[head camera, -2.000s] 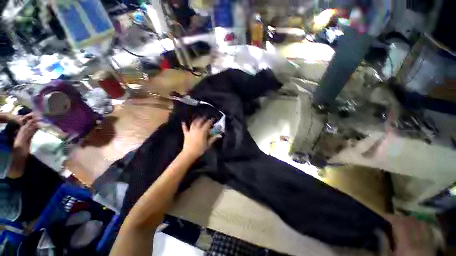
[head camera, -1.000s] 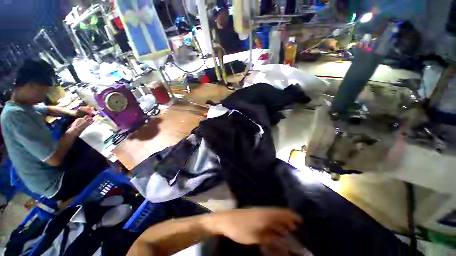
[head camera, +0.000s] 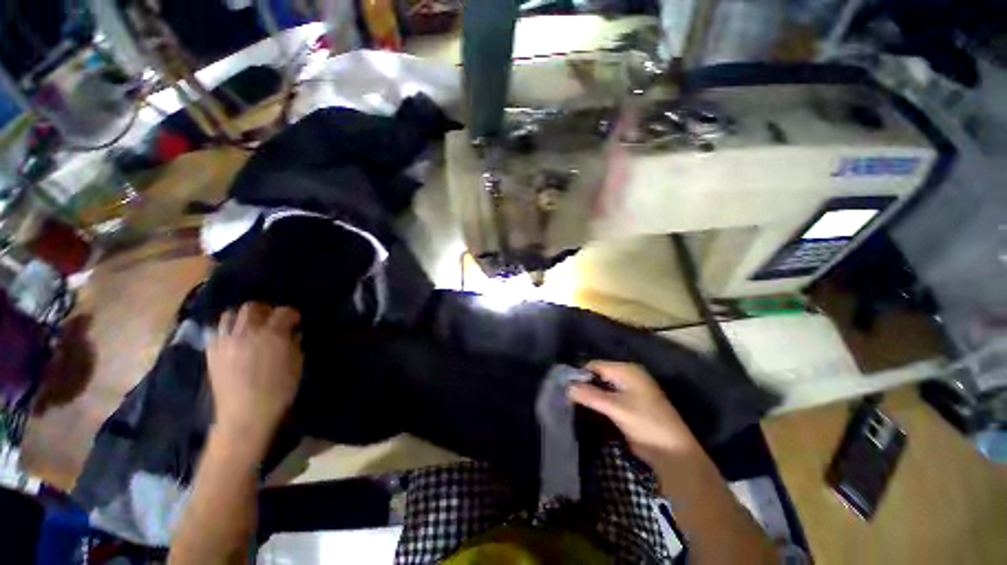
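A black garment (head camera: 398, 375) lies spread across the machine bed, left of and in front of the needle area, with white edging and a white patch at its upper left. My left hand (head camera: 256, 342) rests on the garment's left part, fingers curled onto the cloth; whether it grips is hard to tell. My right hand (head camera: 624, 403) pinches the top end of a narrow grey strip (head camera: 560, 441), which hangs down over the garment toward my lap. The cream sewing machine (head camera: 707, 182) stands behind, its lit needle area (head camera: 508, 285) just beyond the garment's edge.
A dark green upright tube (head camera: 487, 72) stands above the machine head. The control panel (head camera: 828, 234) is on the right. A mobile phone (head camera: 868, 458) lies on the wooden table at the right. A brown board (head camera: 133, 331) is at the left, and a blue basket edge shows at lower left.
The view has swung right, bringing the whole machine and phone into sight. My right hand now holds the grey strip. My left hand rests on the garment's left side.
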